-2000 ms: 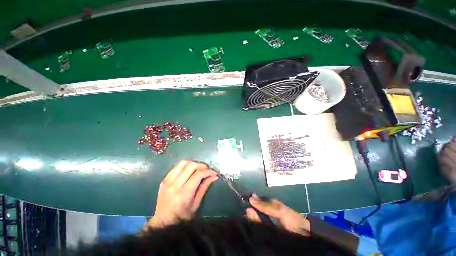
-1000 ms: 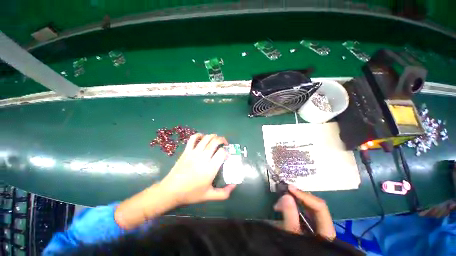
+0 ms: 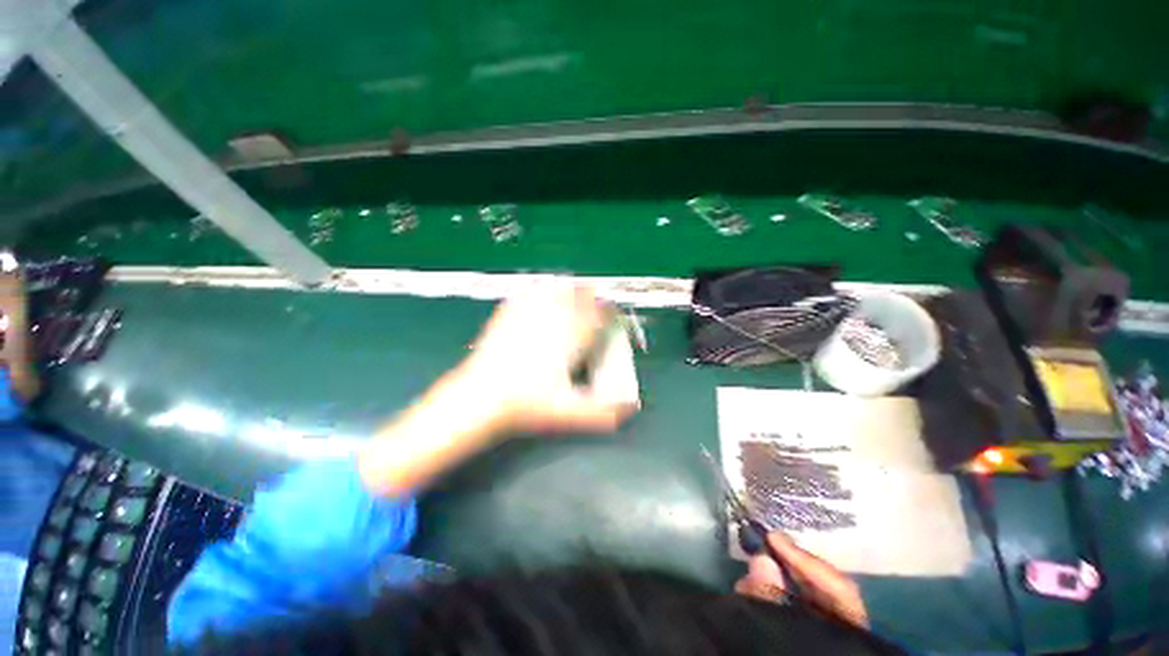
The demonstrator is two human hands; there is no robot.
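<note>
My left hand [image 3: 526, 372], blurred, is raised over the bench near the belt's edge. It holds a small white circuit board [image 3: 619, 372], whose bright part shows at the right of the fingers. My right hand [image 3: 808, 579] is at the lower edge, partly cut off by dark hair. It holds the soldering iron [image 3: 749, 531], its thin tip pointing up and left beside the card [image 3: 904, 506]. The card bears rows of dark slender pieces [image 3: 795, 484]. The red component pile is hidden.
Behind the card stand the fume fan [image 3: 764, 314], white tub [image 3: 926, 344] and soldering station [image 3: 981, 385]. Circuit boards [image 3: 718, 215] lie along the belt. A pale post [image 3: 192, 160] rises at left. Another person's hand [image 3: 13, 320] shows at far left. A pink device [image 3: 1060, 579] lies right.
My left hand has lifted the board off the bench and moved it up towards the belt. My right hand stays beside the card with the iron. The view has shifted.
</note>
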